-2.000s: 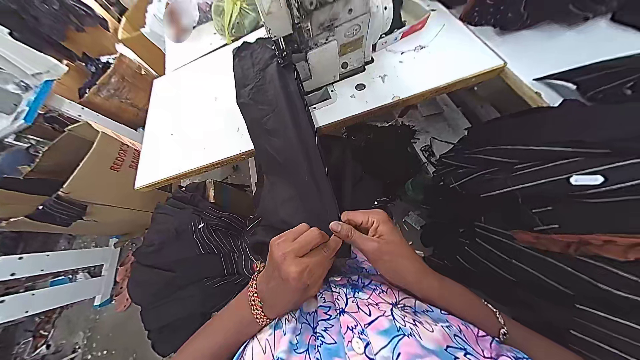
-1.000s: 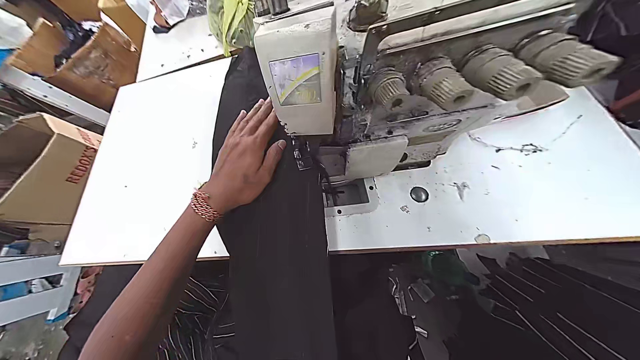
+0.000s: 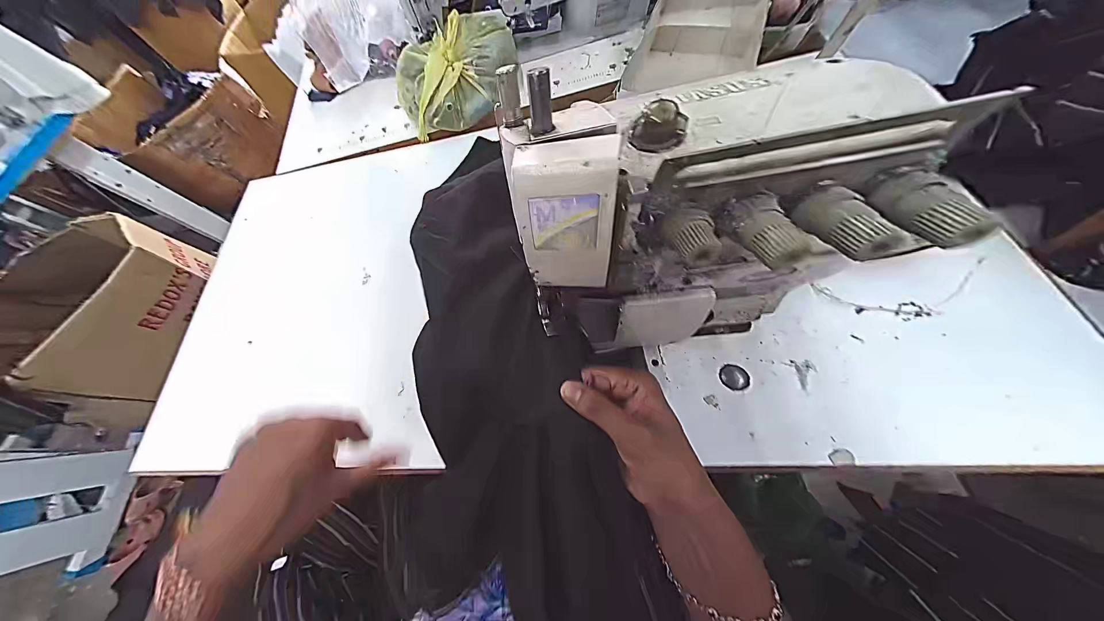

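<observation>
Black fabric [image 3: 483, 345] lies on the white sewing table [image 3: 293, 302] and hangs over its front edge, with part of it beneath the presser foot [image 3: 548, 312] of an overlock sewing machine [image 3: 565, 216]. My right hand [image 3: 634, 423] pinches the fabric's right edge between thumb and fingers, just in front of the foot. To the left of the cloth, my left hand [image 3: 302, 474] is blurred above the table's front edge, its thumb and fingers apart, holding nothing. The needle itself cannot be made out.
Cardboard boxes [image 3: 112, 302] stand left of the table. A yellow-green plastic bag [image 3: 457, 73] sits behind the machine. Striped dark fabric [image 3: 336, 552] hangs below the front edge, and more dark cloth [image 3: 966, 552] lies at lower right. A white metal frame [image 3: 60, 509] is at lower left.
My left hand, flat on the fabric beside the presser foot one second ago, has come off it toward the front left. My right hand, out of view then, now grips the fabric edge.
</observation>
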